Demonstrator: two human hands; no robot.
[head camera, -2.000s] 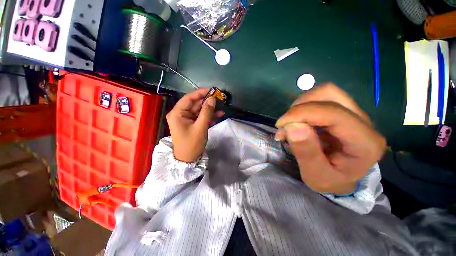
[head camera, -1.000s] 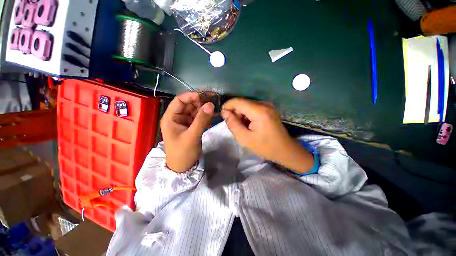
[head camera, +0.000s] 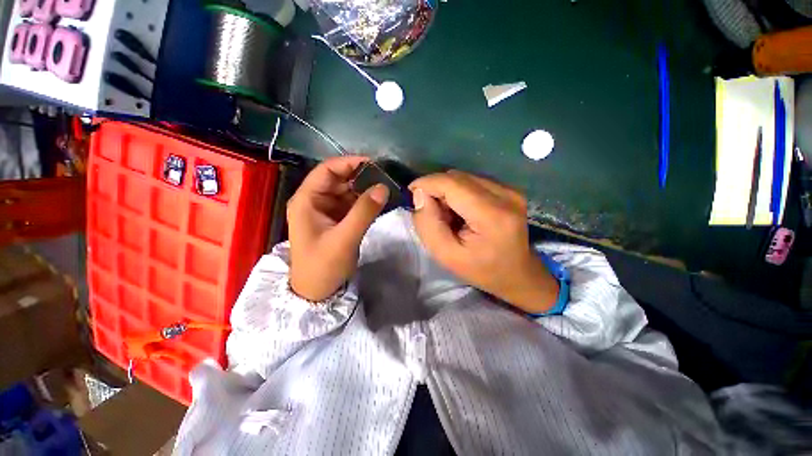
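Note:
My left hand (head camera: 331, 223) holds a small dark module (head camera: 367, 178) between thumb and fingertips, near the front edge of the green mat. My right hand (head camera: 472, 232) is just to its right, thumb and forefinger pinched together at a thin sliver (head camera: 390, 177) that reaches towards the module. The sliver's held end is hidden by the fingers, and I cannot tell whether its tip touches the module.
Red tray (head camera: 160, 240) at left with two small modules and orange-handled cutters (head camera: 160, 343). Solder spool (head camera: 233, 55), bag of parts (head camera: 378, 27), white discs (head camera: 538, 144), pale scrap (head camera: 504, 93), blue stick (head camera: 663, 116), white paper (head camera: 732, 160), pink housing (head camera: 780, 246) and orange tool (head camera: 785, 52) lie around.
My right hand has come down and left from its raised place at the right to beside my left hand. My left hand still holds the module. The view has shifted slightly.

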